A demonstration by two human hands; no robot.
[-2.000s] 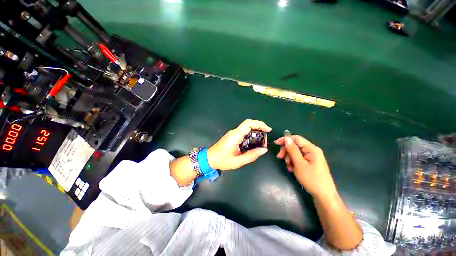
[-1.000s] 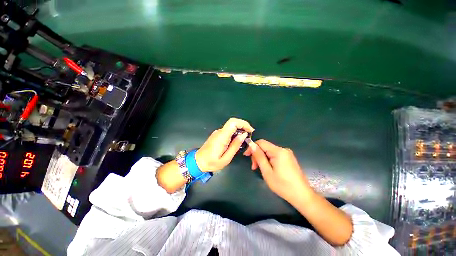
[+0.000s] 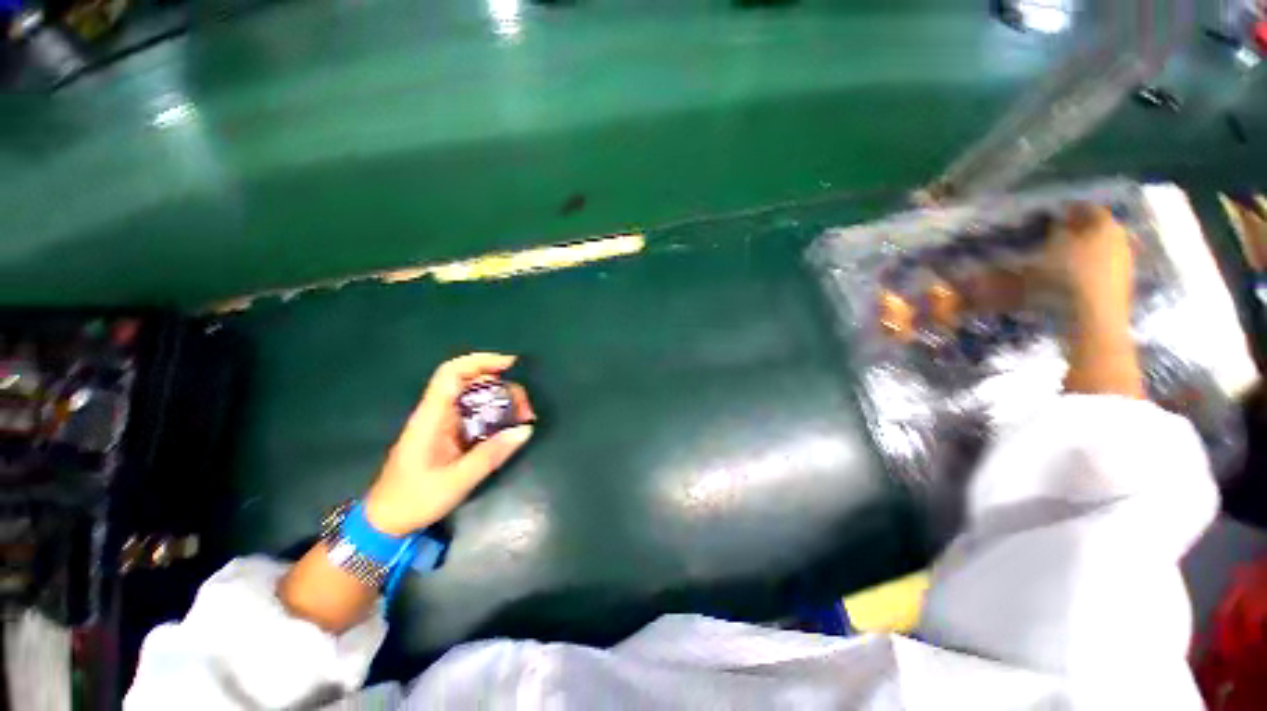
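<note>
My left hand (image 3: 442, 442) holds a small dark watch housing (image 3: 486, 411) between thumb and fingers above the green mat, its open side with components facing up. My right hand (image 3: 1095, 271) is over the far right part of the clear blister tray (image 3: 917, 403), which shows orange and dark parts. The right hand is blurred, and its fingertips and anything in them cannot be made out.
The black press fixture (image 3: 174, 458) stands at the left edge, partly cut off. A worn yellow strip (image 3: 542, 260) runs along the mat's far side, with the green belt (image 3: 417, 153) beyond. A yellow item (image 3: 887, 604) lies near my right sleeve.
The view has turned to the right. My right hand has left the housing and reached out to the blister tray. My left hand still holds the housing, now more exposed.
</note>
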